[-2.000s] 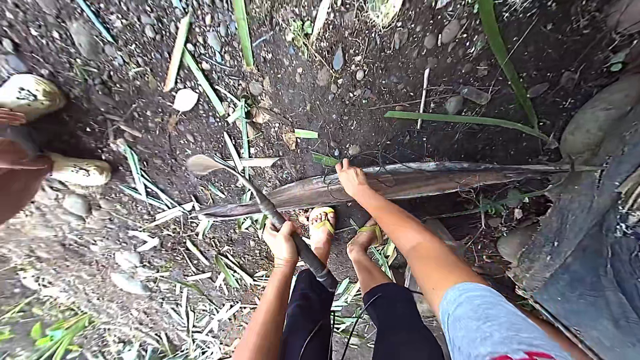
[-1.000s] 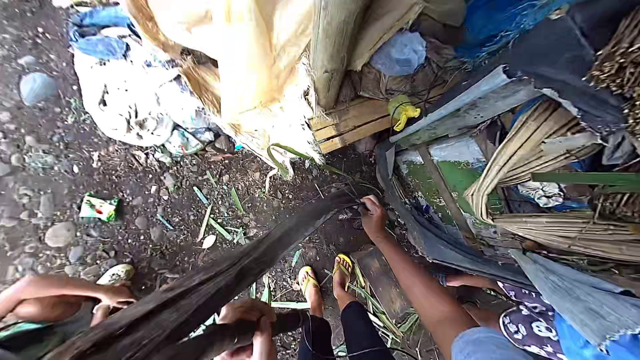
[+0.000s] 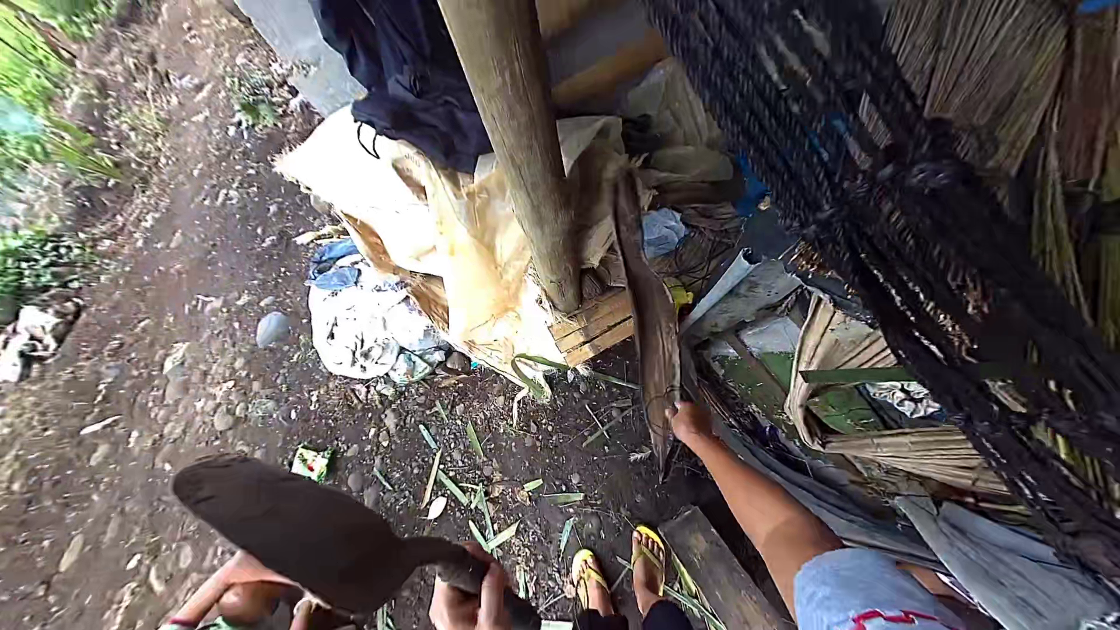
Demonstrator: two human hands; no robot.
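My left hand is closed around the handle of a tool with a broad, dark, rounded blade. The blade points up and left over the stony ground, close to the camera. My right hand, arm extended forward, grips a long, dry, brown palm spathe or similar husk near its lower end. The husk stands nearly upright beside wooden slats. Its curved upper end reaches beside a wooden post. My feet in yellow flip-flops are below.
A wooden post rises through pale sacking. Dark knotted netting or cord hangs at right, near bundled dry leaves. A wooden board lies by my feet. Another person's arm shows at lower left, behind the blade.
The husk lay across the ground near my feet two seconds ago; now it stands nearly upright in my right hand. The tool's blade has come up close to the camera. The view has swung considerably.
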